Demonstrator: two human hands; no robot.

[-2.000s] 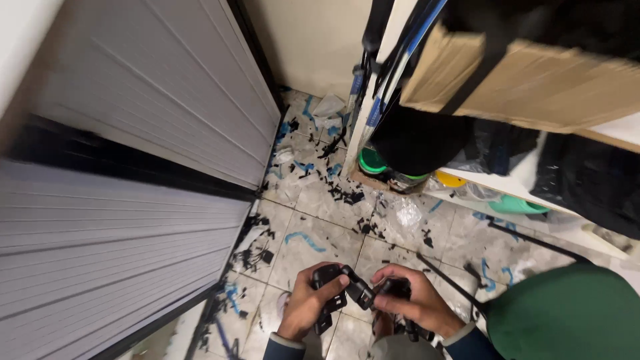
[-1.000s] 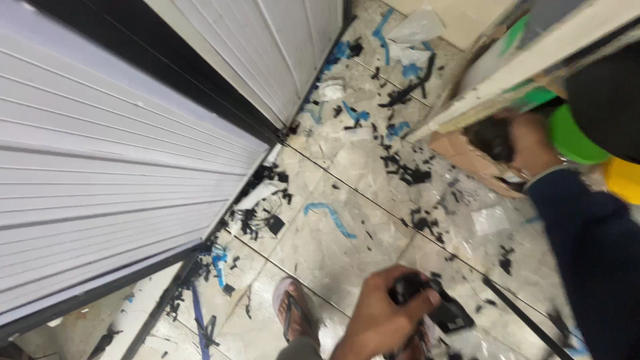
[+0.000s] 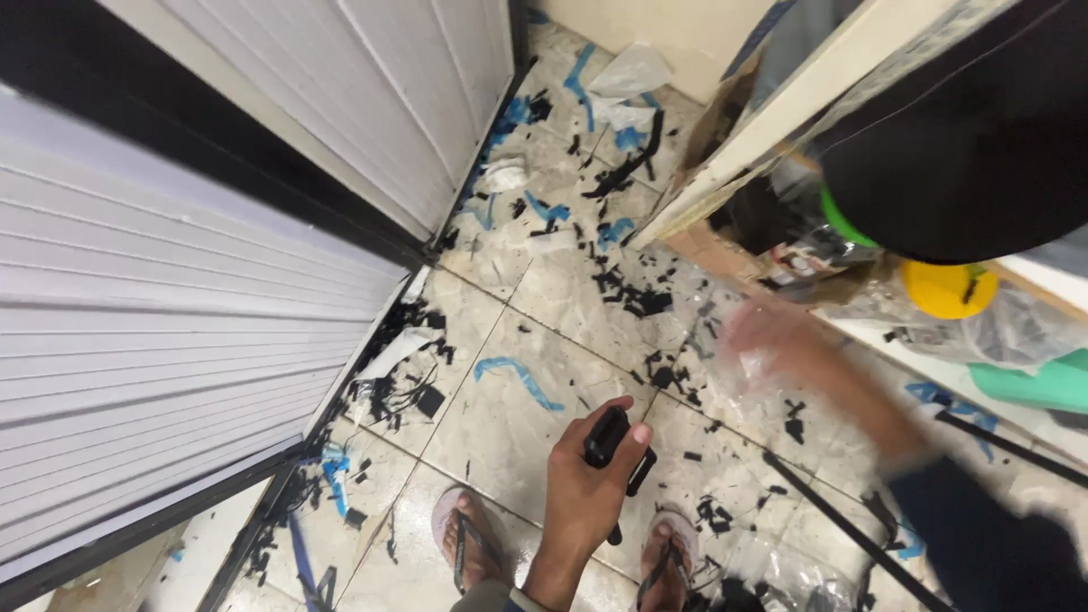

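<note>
My left hand (image 3: 591,476), low in the middle of the head view, grips a black plastic part (image 3: 607,437) between thumb and fingers. More black plastic shows below the fingers. To the right, my right hand (image 3: 761,340) is badly blurred over the littered floor, just below the edge of a cardboard box (image 3: 722,262) under the shelf. Its finger posture cannot be made out, and no held thing is visible in it.
Black scraps (image 3: 646,299) and blue plastic strips (image 3: 520,380) litter the tiled floor. White ribbed panels (image 3: 170,340) stand at the left. On the right are a shelf upright (image 3: 765,127), a yellow round item (image 3: 949,287) and black bars (image 3: 858,527). Two sandalled feet are below.
Both hands were on black parts together. My right hand then reached into the box under the shelf and has since come out, back toward the middle. My left hand keeps hold of a black part.
</note>
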